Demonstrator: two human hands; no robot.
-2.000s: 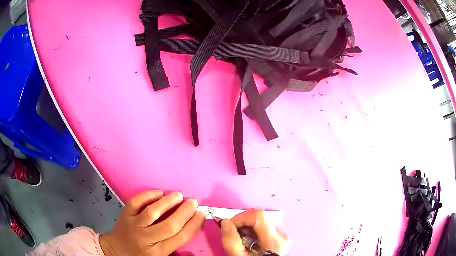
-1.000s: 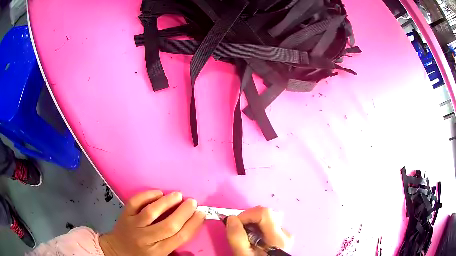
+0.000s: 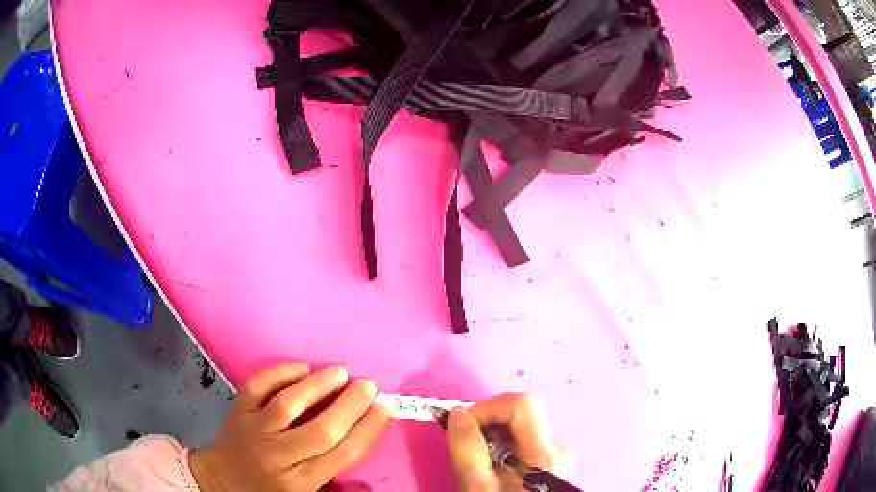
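A short white strip [image 3: 411, 406] lies on the pink tabletop near its front edge, with small dark marks on it. My left hand [image 3: 303, 428] presses the strip's left end down with its fingertips. My right hand [image 3: 499, 442] holds a dark marker pen [image 3: 514, 458], its tip on the strip. The strip's right end is hidden by my right fingers. A large heap of black webbing straps [image 3: 499, 82] lies at the top, several strap ends hanging toward me.
A smaller bundle of black straps [image 3: 805, 394] lies at lower right, beside a dark object cut off by the edge. Dark trimmings [image 3: 668, 469] are scattered nearby. A blue stool [image 3: 58, 192] and a person's shoes [image 3: 53, 332] show at left beyond the table edge [image 3: 123, 226].
My right hand and the pen tip have moved slightly right along the strip, and more marks show. My left hand has stayed nearly still. The person's feet at left have shifted.
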